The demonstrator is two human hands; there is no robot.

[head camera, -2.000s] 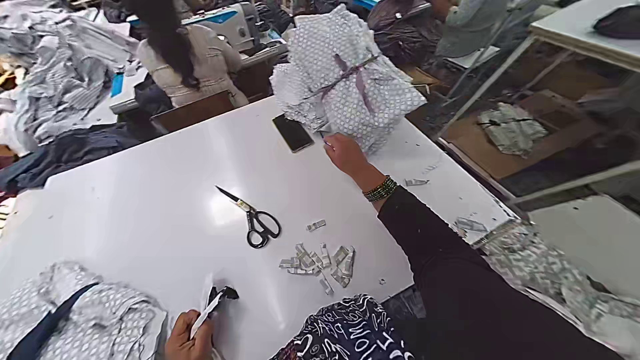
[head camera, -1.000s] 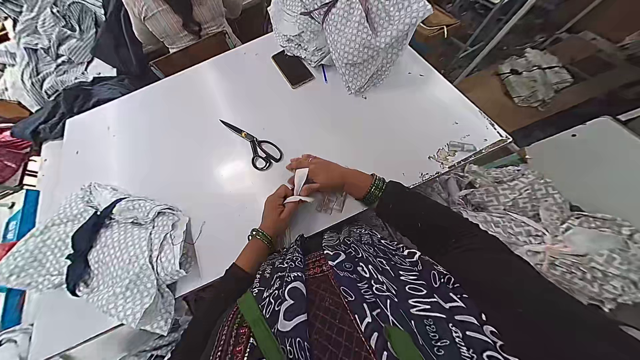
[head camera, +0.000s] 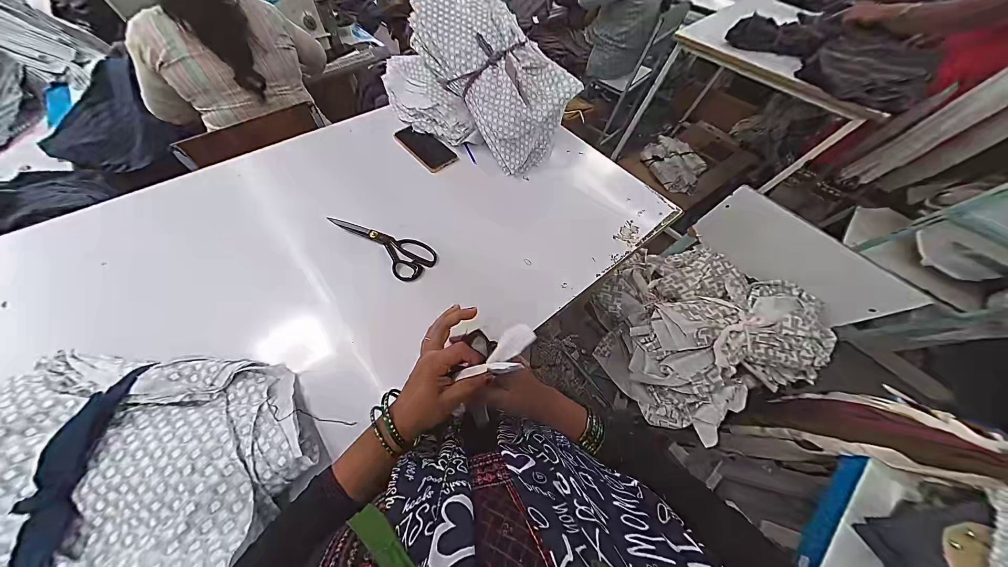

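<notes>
At the table's near edge my left hand (head camera: 437, 378) grips a folded white strip (head camera: 512, 344), its index finger raised. Close against it, my right hand (head camera: 516, 391) is partly hidden behind the strip; a small dark item shows between the hands, too unclear to name. Black-handled fabric shears (head camera: 394, 248) lie on the white table (head camera: 236, 213), blades toward the upper left. A patterned grey-and-white cloth bundle (head camera: 173, 441) with a dark blue tie lies at the left. Another tied cloth bundle (head camera: 512, 87) stands at the far edge beside a phone (head camera: 426, 149).
Beyond the table a person (head camera: 224, 63) sits on a chair with their back to me. Tied patterned bundles (head camera: 717, 331) are piled below the table at the right. Another person's arm (head camera: 906, 17) reaches over dark cloth on a table at the back right.
My right hand was at the far cloth bundle and then came to my left hand. The small pale pieces that lay near the table's front edge no longer show there.
</notes>
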